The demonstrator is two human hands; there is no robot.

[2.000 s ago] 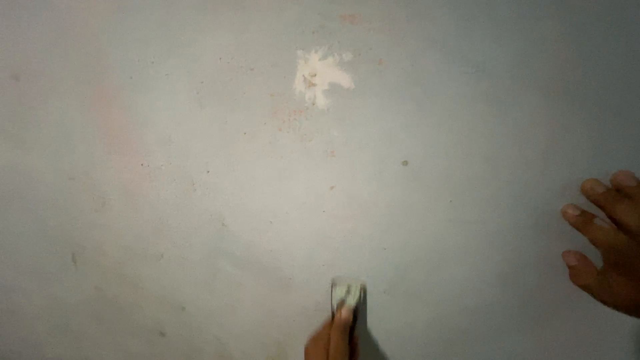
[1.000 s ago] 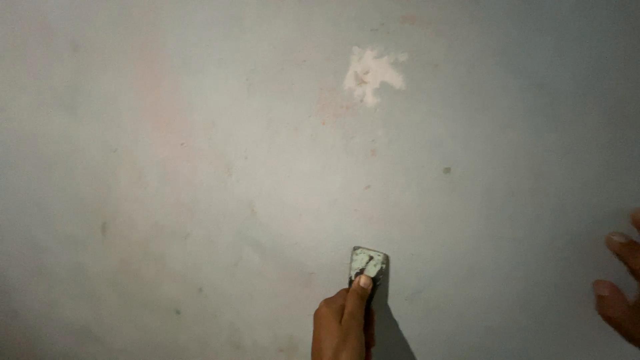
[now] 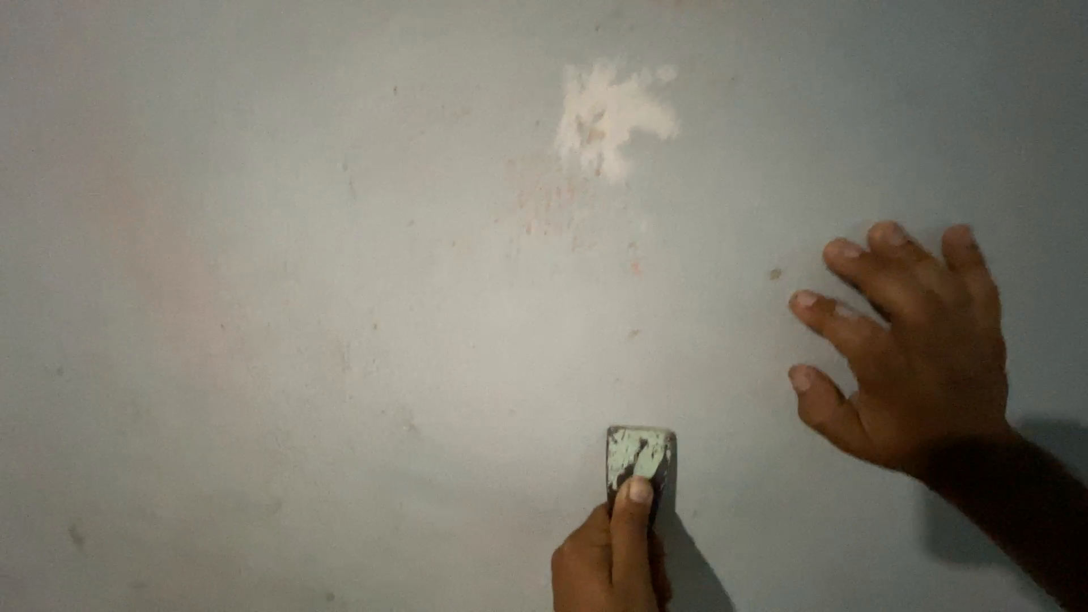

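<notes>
My left hand (image 3: 608,557), at the bottom centre, grips a small flat rectangular tool (image 3: 639,455) with its thumb laid over the face. The tool has rounded corners and chipped pale-green paint over a dark base; its lower part is hidden by the hand. Its exact kind cannot be told. It lies against or very close to a grey painted wall (image 3: 476,374). To the right, my right hand (image 3: 922,340) is spread with its back to the camera and its fingertips at the wall, holding nothing.
An irregular whitish patch (image 3: 612,119) marks the upper middle of the wall, with faint reddish specks just below it. A small dark spot (image 3: 774,274) sits left of my right fingertips. Other small marks and a faint pinkish stain (image 3: 161,255) show at the left.
My right hand, partly cut off by the frame's edge a second ago, now shows whole. The left hand still grips the tool. The view has shifted somewhat.
</notes>
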